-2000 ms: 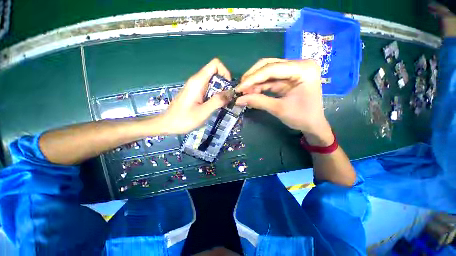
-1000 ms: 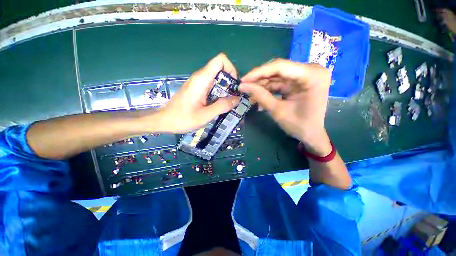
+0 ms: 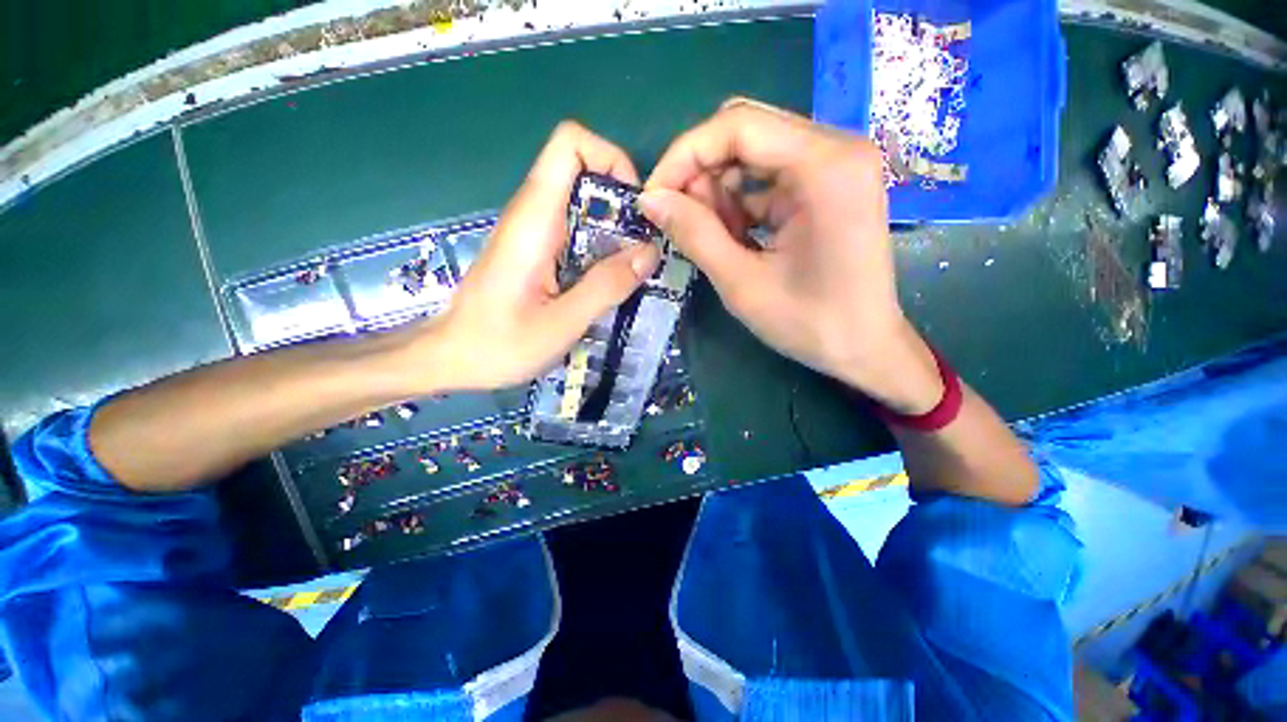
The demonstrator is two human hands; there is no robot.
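A phone middle frame (image 3: 617, 353), silver-grey with a dark central strip, is held tilted above the compartment tray, its dark board end away from me. My left hand (image 3: 534, 289) grips its upper part, with the thumb across the board. My right hand (image 3: 798, 233) has thumb and index finger pinched together at the top right corner of the frame. Whether a small part is between those fingertips cannot be told. The clear compartment tray (image 3: 291, 305) lies under the frame and my left forearm, with small dark, reddish and gold components (image 3: 504, 497) in its cells.
A blue bin (image 3: 1035, 120) with white and pink scraps stands beyond my right hand. Silver-white sub-assemblies (image 3: 1176, 145) lie at the far right, beside a thin transparent heap (image 3: 1115, 282). A pale worn rail (image 3: 282, 71) runs along the far edge. A blue sleeve (image 3: 1186, 423) shows at right.
The frame has turned slightly more upright in my left hand. My right fingertips remain at its top corner. The view has shifted, so the blue bin sits higher and further right.
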